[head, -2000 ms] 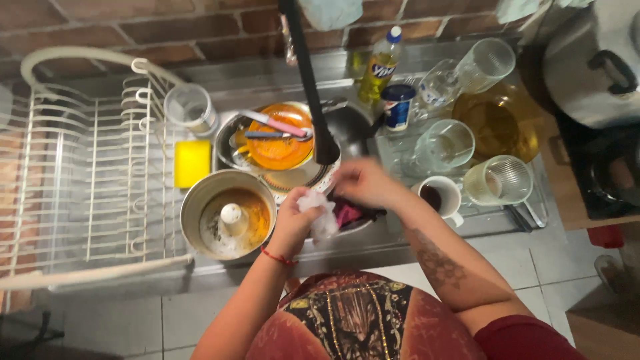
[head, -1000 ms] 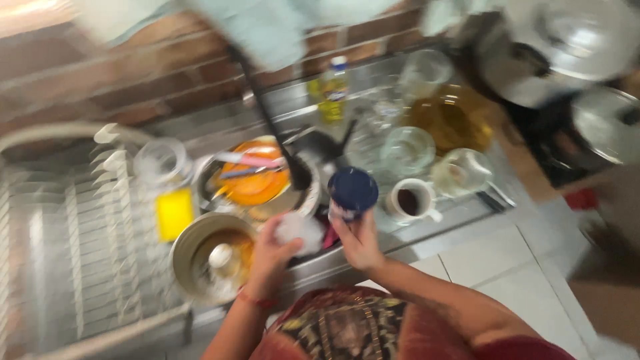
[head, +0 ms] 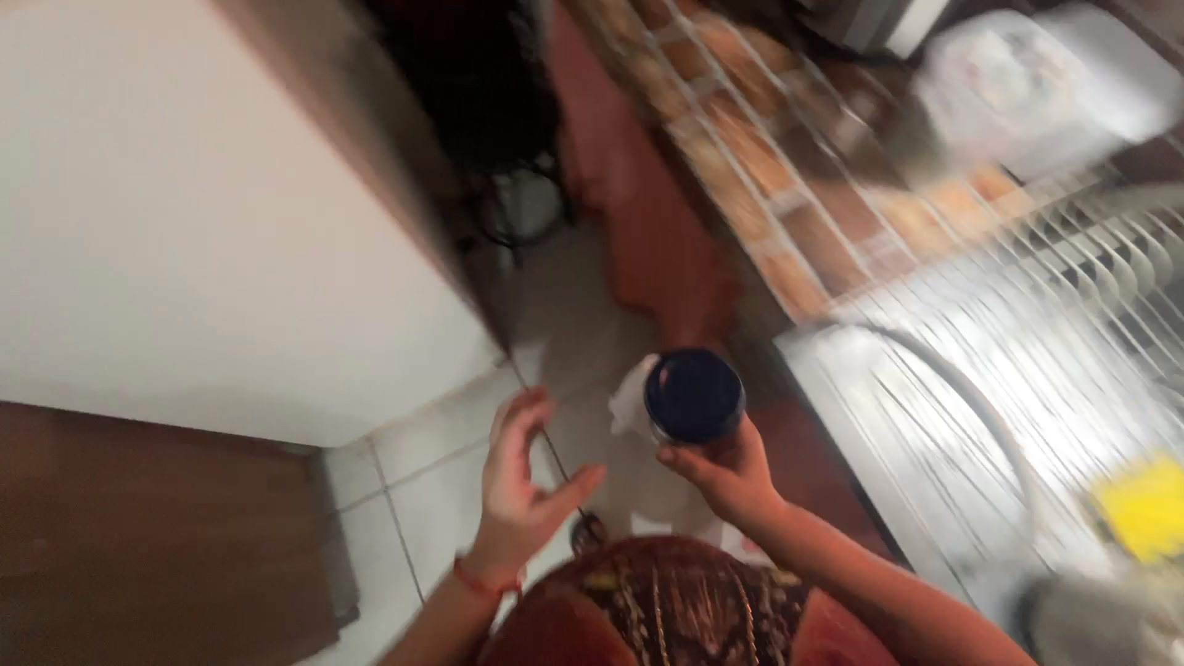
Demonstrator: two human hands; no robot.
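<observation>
My right hand (head: 726,472) holds a container with a dark blue lid (head: 695,396), its round top facing up toward the camera. A crumpled, translucent white piece of plastic (head: 633,398) shows at the left side of the container; whether the same hand grips it cannot be told. To the left, my left hand (head: 527,472) is raised with thumb and fingers apart and nothing between them. It wears a red bracelet and does not touch the container. Motion blurs both hands slightly.
At right, a wire dish rack (head: 980,324) stands on the metal counter beside a yellow sponge (head: 1142,509). A white panel (head: 203,213) and a brown wooden surface (head: 157,536) lie at left. Floor tiles (head: 444,472) and a reddish cloth (head: 638,185) show between.
My right hand took hold of the blue-lidded container, which stood by the glasses. My left hand, earlier on the crumpled plastic, is now apart and holds nothing. The view has swung far left.
</observation>
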